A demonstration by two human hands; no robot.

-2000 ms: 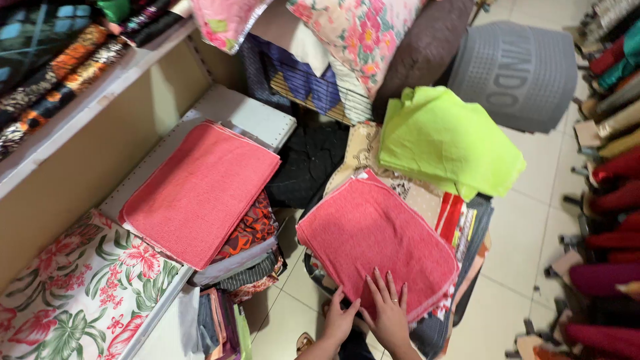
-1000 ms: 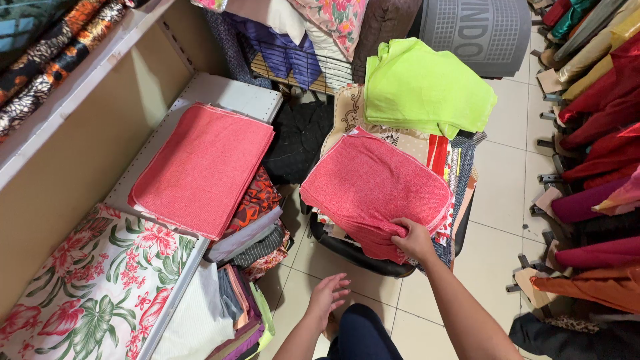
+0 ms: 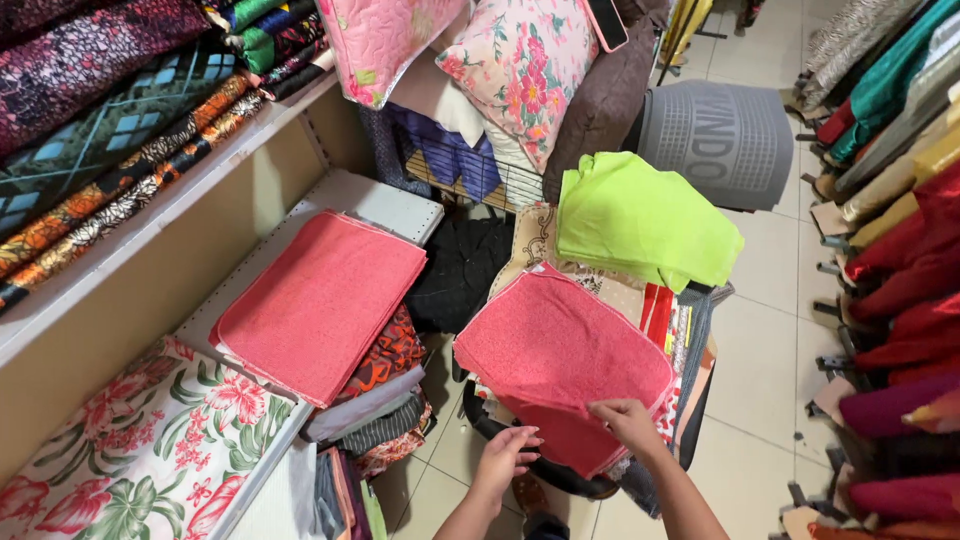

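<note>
A pile of pinkish-red cloths (image 3: 562, 337) lies on other folded fabrics in a dark container at the centre. My right hand (image 3: 626, 427) pinches the near edge of the top cloth, which is partly folded back over a lower one. Just left of that pile, my left hand (image 3: 506, 461) is held with fingers apart and nothing in it. A second stack of similar pinkish-red cloths (image 3: 322, 300) rests on the grey metal shelf to the left. Lime-green cloth (image 3: 645, 217) lies folded beyond the centre pile, on the same fabrics.
Floral fabric (image 3: 150, 450) covers the near shelf at left. Cushions (image 3: 525, 75) lie on a wire basket (image 3: 480, 176) behind, beside a rolled grey mat (image 3: 716, 142). Fabric rolls (image 3: 907, 300) line the right side. Folded fabrics (image 3: 375, 412) are stacked beneath the left cloths. The floor is tiled (image 3: 757, 375).
Two seconds ago both hands lay on the near part of the centre pile. The left hand has come off it, and the right hand now grips the top cloth's edge.
</note>
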